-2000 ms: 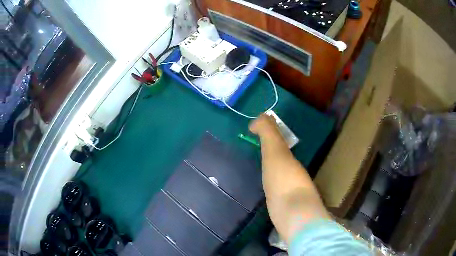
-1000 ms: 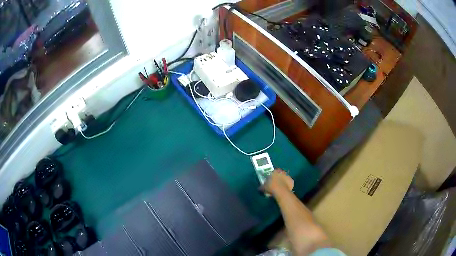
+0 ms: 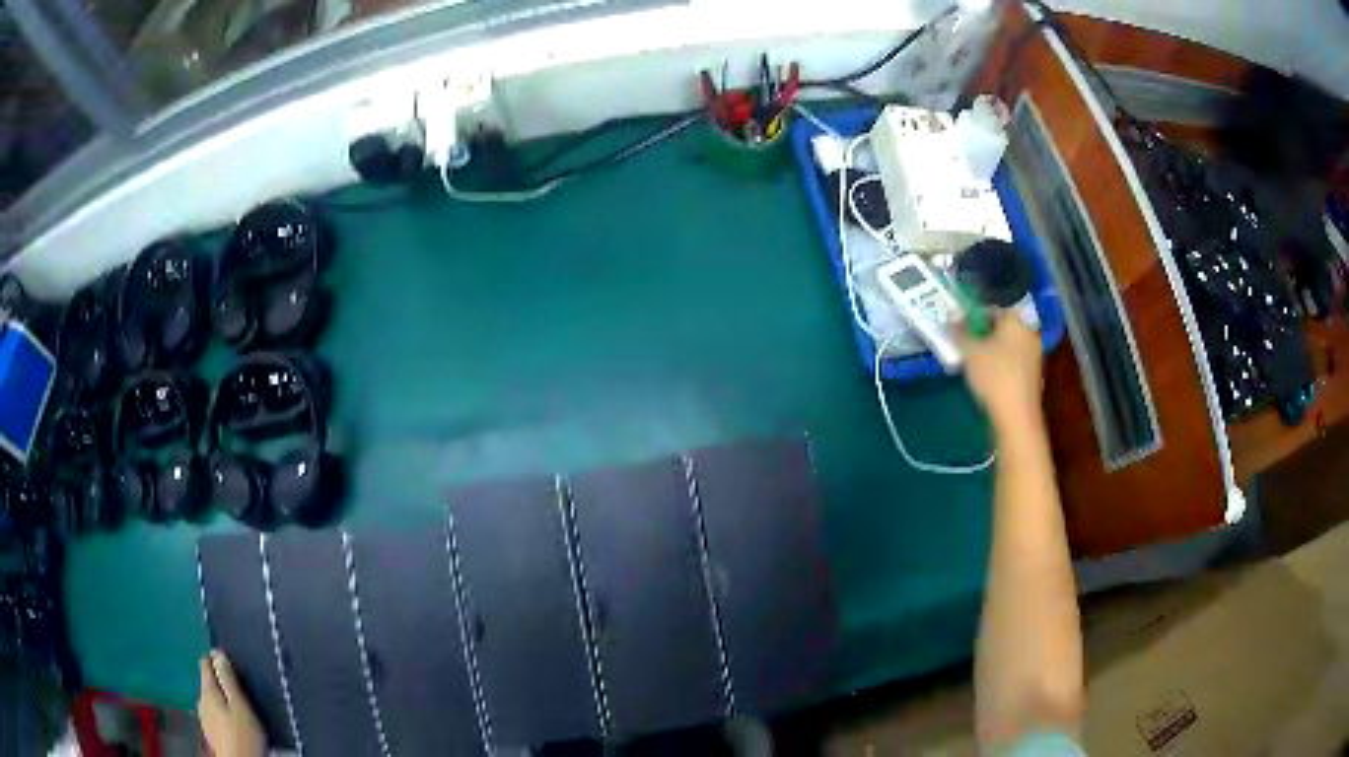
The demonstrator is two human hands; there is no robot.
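Observation:
My right hand (image 3: 1003, 355) holds a white handheld meter (image 3: 920, 306) with a small screen over the small blue tray (image 3: 883, 360). A green slim tool (image 3: 974, 309) shows at the same fingers. My left hand (image 3: 227, 713) is at the bottom left, partly cut off, against the left end of a row of dark grey retail boxes (image 3: 758, 569). Whether it grips a box cannot be told. The boxes stand side by side along the bench's front edge.
Black headphones (image 3: 269, 429) lie in rows at the left. The tray holds a cream adapter (image 3: 935, 181) and white cables. A green cup of tools (image 3: 752, 117) stands by the wall. A wooden partition (image 3: 1087, 281) and brown carton (image 3: 1228, 666) are at the right.
My right hand has lifted the meter from the green mat and brought it over the blue tray. My left hand has come into view at the left end of the boxes. The view has turned left.

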